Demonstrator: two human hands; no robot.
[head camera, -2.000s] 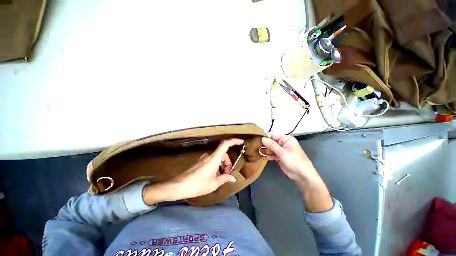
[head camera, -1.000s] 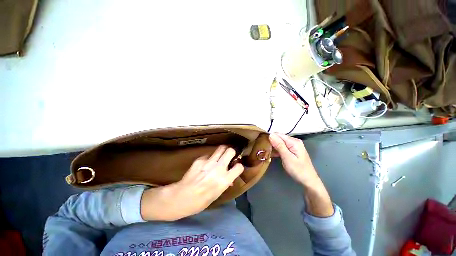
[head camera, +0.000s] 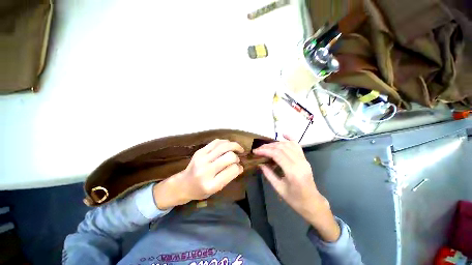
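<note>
A brown handbag (head camera: 150, 150) lies open across my lap and the table's front edge. A gold D-ring (head camera: 99, 194) shows at its left end. My left hand (head camera: 215, 168) is at the bag's mouth near the right end, its fingertips pinching the edge of the opening or lining. My right hand (head camera: 290, 173) grips the bag's right end, fingers on top and thumb below. The two hands' fingertips are close together. The right ring is hidden. Whether a thread or zip end is between the fingertips cannot be told.
On the white table (head camera: 155, 67) are a small yellow-and-dark block (head camera: 257, 50), a mottled slim tool (head camera: 267, 9), a cream cup of tools (head camera: 305, 75), red-and-black snips (head camera: 298, 107) and tangled white cables (head camera: 344, 116). Brown bags (head camera: 409, 52) pile at right, another (head camera: 23, 46) at far left. A grey cabinet (head camera: 352, 181) stands right.
My left hand has come out of the bag's inside to its rim. My right hand has turned over the right end, covering the ring. The table items sit slightly further left in view.
</note>
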